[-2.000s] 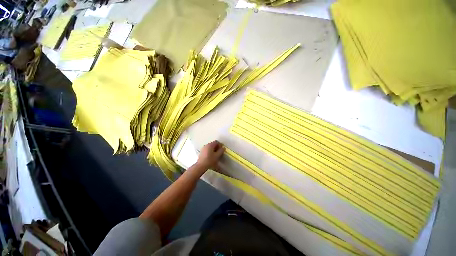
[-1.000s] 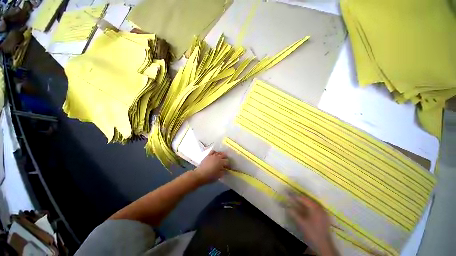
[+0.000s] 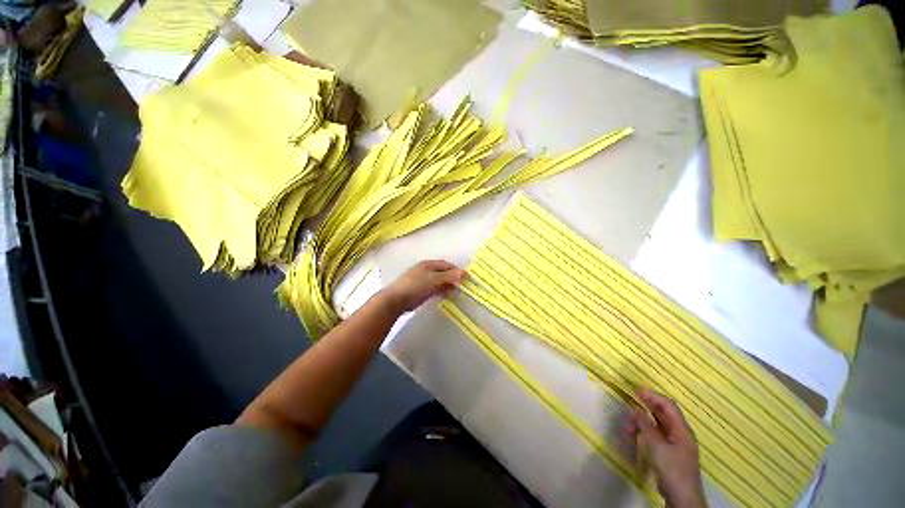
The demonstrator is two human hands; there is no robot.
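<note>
Yellow strips (image 3: 645, 337) with thin dark lines between them lie side by side in a row on a grey board (image 3: 536, 397). My left hand (image 3: 427, 282) pinches one end of a yellow strip (image 3: 541, 335) at the row's upper left corner. My right hand (image 3: 663, 437) holds the same strip further down, along the row's near edge. Another strip (image 3: 526, 379) lies apart from the row, nearer my body. A tangled strip bundle (image 3: 387, 198) lies left of the row.
A thick stack of yellow panels (image 3: 228, 149) sits at the left. More yellow panels (image 3: 809, 159) lie at the right on a white sheet (image 3: 734, 288). An olive-tan panel (image 3: 397, 45) and another stack (image 3: 685, 30) are at the top. The dark floor shows at the left.
The curved near strip has been taken up and moved to the row's near edge, held by both hands. My left hand moved up and my right hand came into view. The view has also shifted.
</note>
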